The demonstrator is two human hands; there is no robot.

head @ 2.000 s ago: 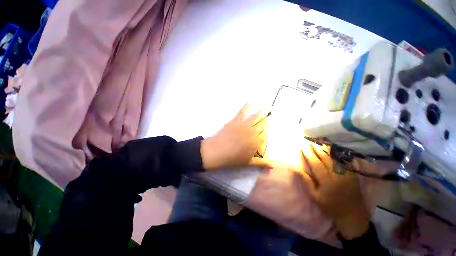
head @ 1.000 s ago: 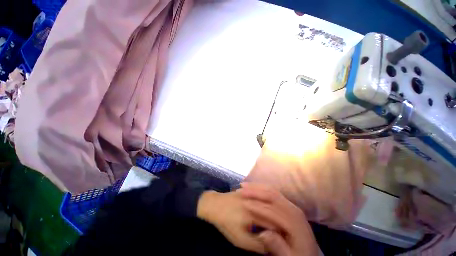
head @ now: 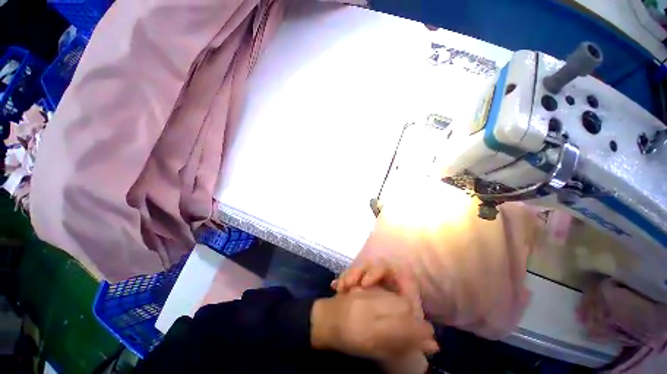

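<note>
The pink garment panel (head: 457,266) lies on the machine bed and hangs over the table's front edge, its upper end under the needle area in lamp glare. My left hand (head: 369,325), in a black sleeve, is in front of the table edge beside the panel's left side. My right hand (head: 384,277) is against it, largely hidden behind it, with curled fingers showing above. The hands overlap. I cannot tell whether anything is between the fingers. The sewing machine head (head: 541,117) stands over the panel; glare hides the needle and presser foot.
A tall draped heap of pink panels (head: 117,139) covers the table's left end. A blue crate (head: 128,310) and a white board (head: 183,288) with a pink piece are below the table. More pink cloth (head: 622,314) lies at right beyond the machine. Other blue crates stand upper left.
My hands have left the cloth beneath the needle and come together at the table's front edge. Since the last earlier frame, my left hand has moved over the right. The view has shifted slightly.
</note>
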